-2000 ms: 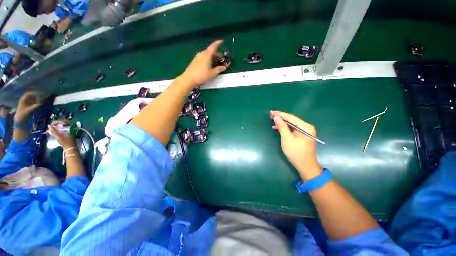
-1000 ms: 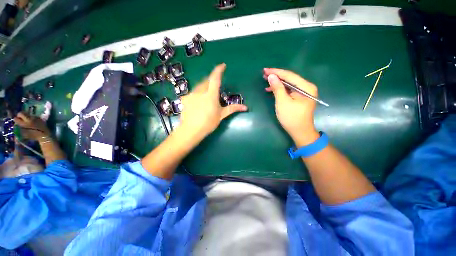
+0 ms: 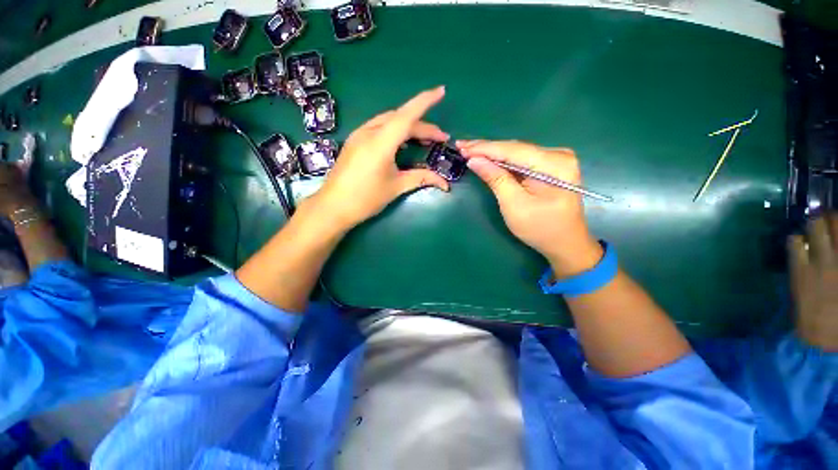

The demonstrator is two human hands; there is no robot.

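A small dark square watch case (image 3: 446, 162) with a shiny rim lies between my two hands above the green mat. My left hand (image 3: 375, 168) is at its left, thumb below it and fingers above it, gripping it. My right hand (image 3: 537, 195) holds a thin silver pen-length tool (image 3: 565, 184). Its fingertips are at the case's right edge. The tool's tip at the case is hidden by the fingers. A blue band (image 3: 588, 274) is on my right wrist.
Several similar cases (image 3: 319, 112) are clustered left of my left hand. A black box (image 3: 138, 174) with a white cloth (image 3: 115, 98) and a cable (image 3: 262, 156) stands further left. Yellow-green sticks (image 3: 719, 162) lie at right. Another person's hand (image 3: 816, 280) is by the black tray (image 3: 813, 110).
My left hand reached to the far strip, came back with a case, and now holds it before me. My right hand has closed in on it. The view has shifted, and a neighbour's hand appears at right.
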